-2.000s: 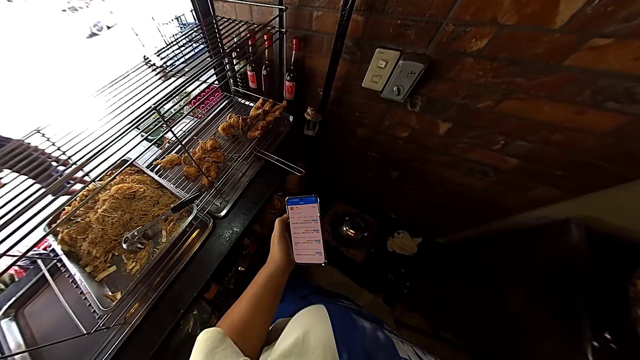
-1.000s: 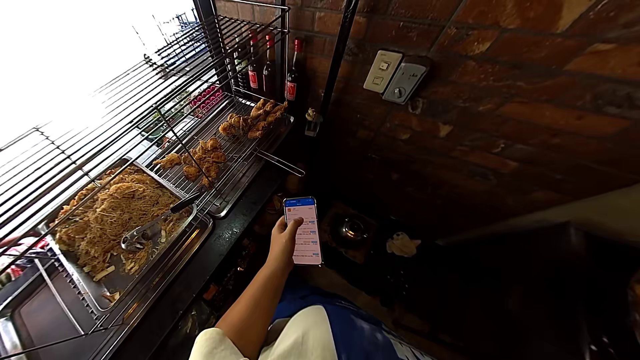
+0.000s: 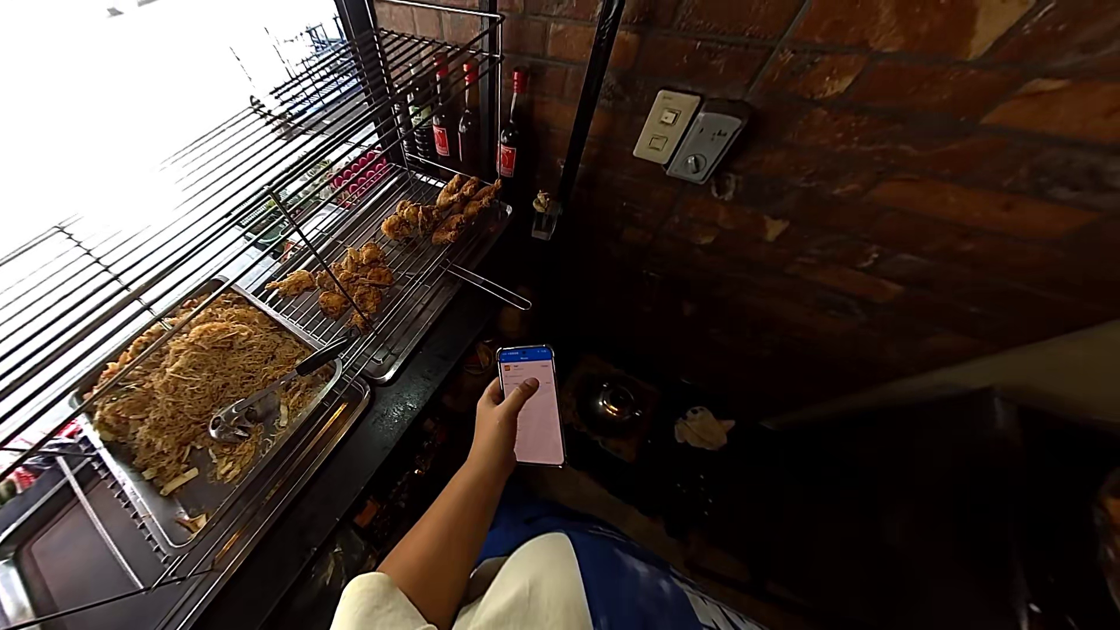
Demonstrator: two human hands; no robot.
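Note:
My left hand [image 3: 500, 423] holds a smartphone [image 3: 538, 420] upright in front of my body, its thumb over the upper part of the lit screen. My right hand is not in view. Left of the phone, a metal tray [image 3: 171, 516] holds a heap of fried shreds [image 3: 219, 350], with metal tongs [image 3: 254, 404] lying on it. Beyond that tray, pieces of fried chicken [image 3: 354, 280] lie in two groups on a wire rack [image 3: 398, 293] over another tray.
A wire shelf [image 3: 219, 166] spans above the trays. Red-capped bottles [image 3: 509, 144] stand at the back by a brick wall [image 3: 840, 201], which bears a switch plate [image 3: 667, 127]. A round metal object [image 3: 615, 400] sits low, right of the phone.
My left thumb came onto the phone's screen between the first and second frames and is still over it. The content on the screen has changed. The food trays have not moved.

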